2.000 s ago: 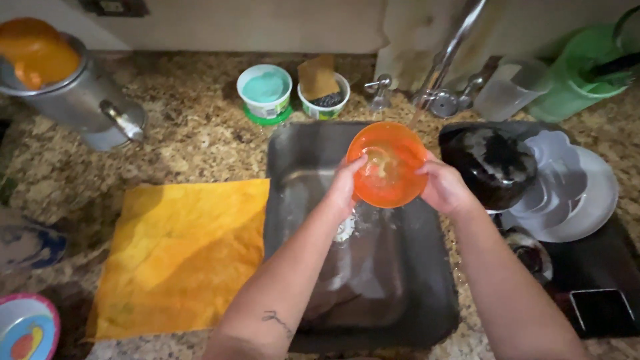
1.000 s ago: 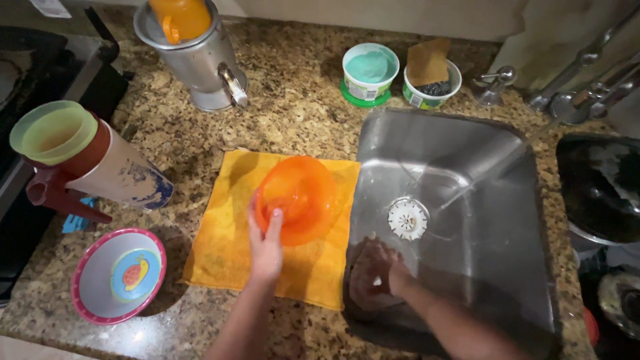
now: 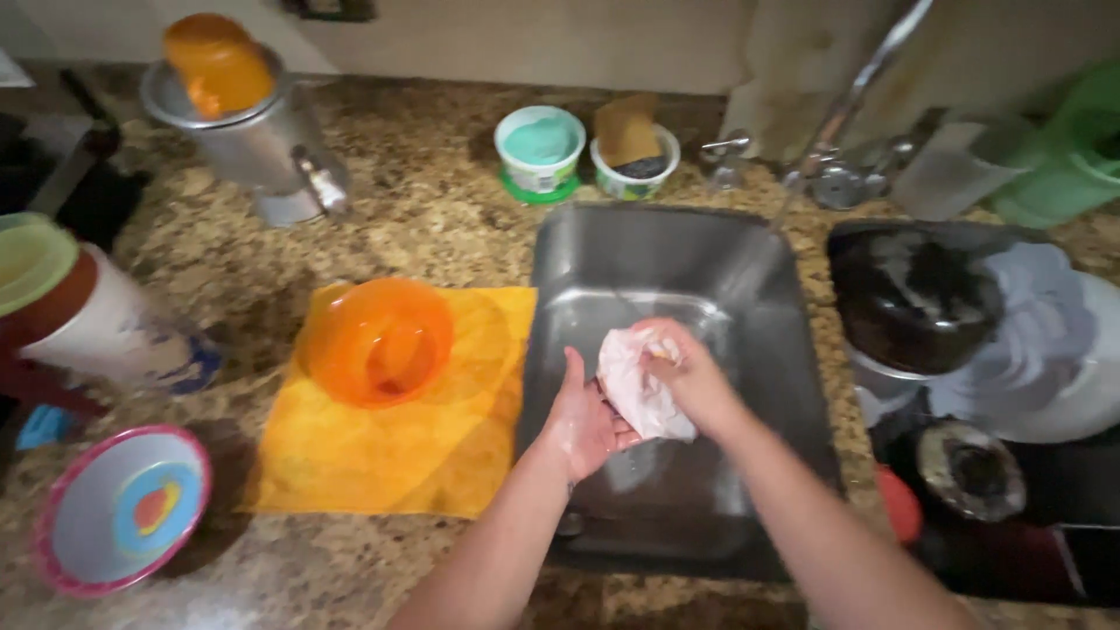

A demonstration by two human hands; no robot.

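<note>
Over the metal sink basin [image 3: 674,516], my right hand [image 3: 687,372] grips a crumpled, whitish-pink piece of thin material [image 3: 637,385], which may be cloth or plastic. My left hand [image 3: 588,429] is palm up with its fingers spread, just to the left of the piece; whether the fingertips touch it is not clear. An orange translucent bowl [image 3: 381,341] rests on the yellow cloth [image 3: 394,464] left of the sink.
A pink-rimmed bowl [image 3: 122,507], a pitcher [image 3: 114,324] and a metal container [image 3: 254,140] stand at the left. Two plastic tubs [image 3: 540,149] [image 3: 635,157] and the faucet [image 3: 840,114] are behind the sink. Pots [image 3: 910,297] and dishes [image 3: 1050,350] lie at the right.
My left hand has let go of the orange bowl, which stays on the yellow cloth, and moved right over the sink. My right hand has lifted the whitish piece above the basin.
</note>
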